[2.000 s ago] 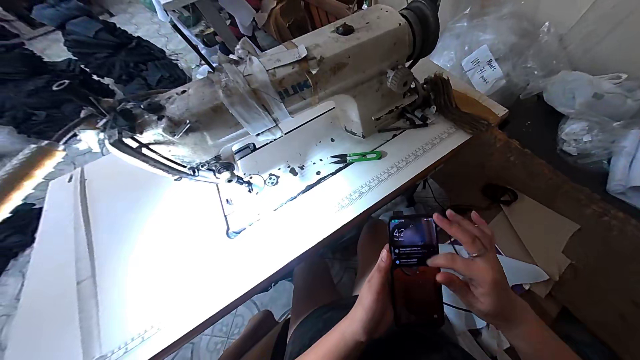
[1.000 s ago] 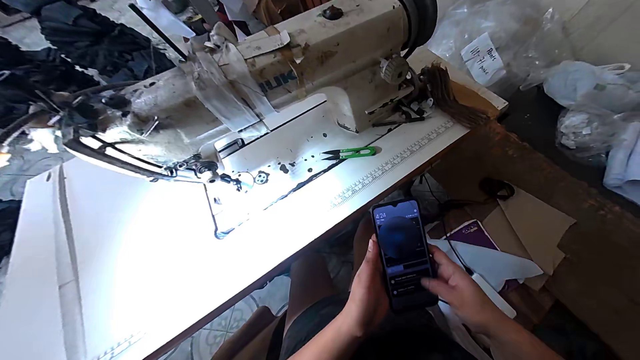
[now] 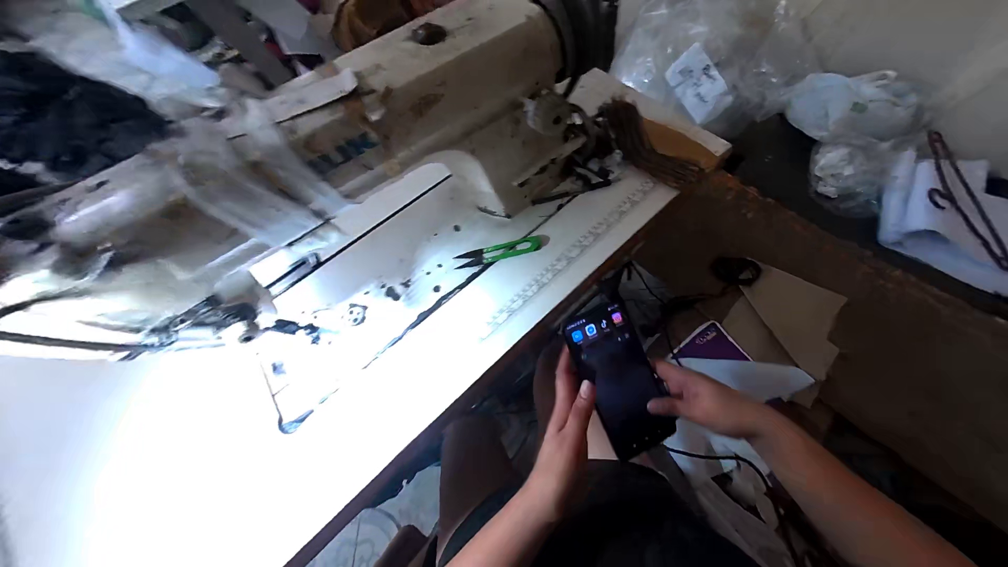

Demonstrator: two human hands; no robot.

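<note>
A dark smartphone (image 3: 618, 378) is held upright over my lap, its screen lit with a few app icons near the top. My left hand (image 3: 568, 429) grips its left edge, the thumb along the side. On the right edge is my right hand (image 3: 697, 400), its thumb at the lower part of the screen. Beyond the phone, green-handled thread snips (image 3: 504, 250) lie on the white bed of a worn industrial sewing machine (image 3: 441, 87). A printed ruler strip (image 3: 571, 256) runs along the bed's near edge. Neither hand touches the machine.
The white sewing table (image 3: 378, 472) is brightly lit at left. Plastic bags (image 3: 717, 63) and folded white material (image 3: 945, 213) sit at upper right. Right of the phone lie brown paper (image 3: 791, 311), a purple card (image 3: 713, 342) and a dark cable (image 3: 736, 270). Dark fabric (image 3: 71, 118) is heaped at upper left.
My right hand was raised over the phone with fingers spread two seconds ago; it now holds the phone's right side. The screen has changed from a lock screen to app icons.
</note>
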